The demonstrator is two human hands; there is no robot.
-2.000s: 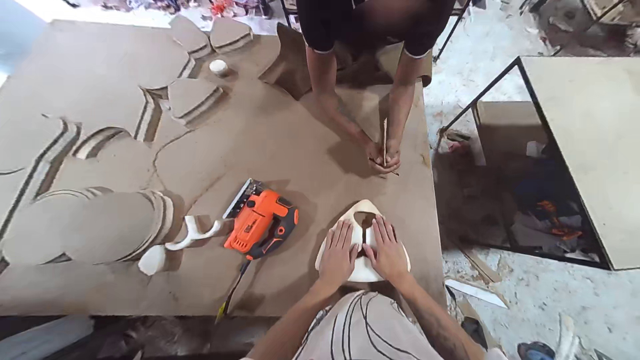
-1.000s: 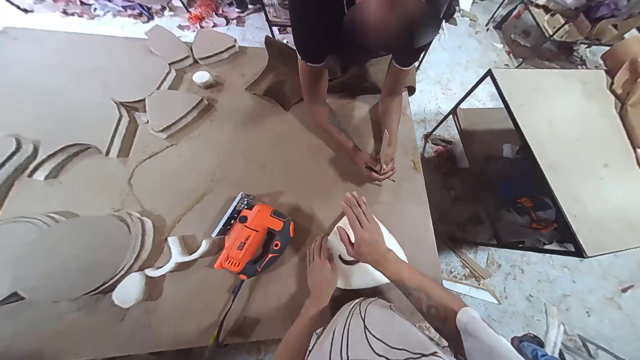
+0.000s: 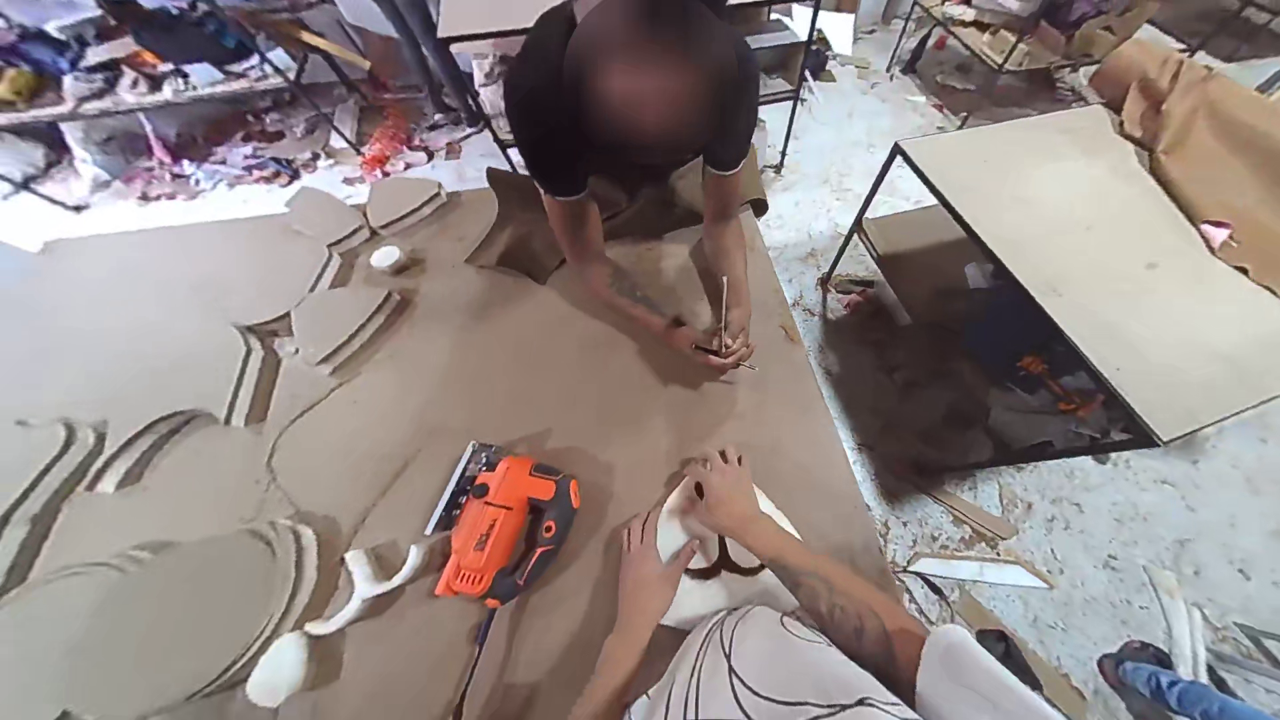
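Note:
A cream-coloured flat piece [image 3: 715, 560] with a dark curved marking or slot lies at the near edge of the table, close to my body. My left hand [image 3: 650, 575] rests on its left side, fingers spread. Across its upper part lies my right hand [image 3: 725, 495], fingertips near a dark spot at the top; whether they grip it is hard to see. An orange and black jigsaw [image 3: 505, 530] lies on its side to the left of my hands, its cord running toward me. Left of it is a white branched piece [image 3: 365, 590] with a rounded end.
A co-worker leans over the far side, hands [image 3: 720, 345] around thin sticks. Stacked cut board shapes [image 3: 150, 620] cover the table's left side, with a small white round object [image 3: 387, 260] farther back. A metal-framed table [image 3: 1080, 250] stands right; offcuts [image 3: 980, 570] litter the floor.
My right hand was on the cream piece's right side two seconds ago and now lies over its upper part. The cream piece's central opening, seen earlier, is now mostly not visible.

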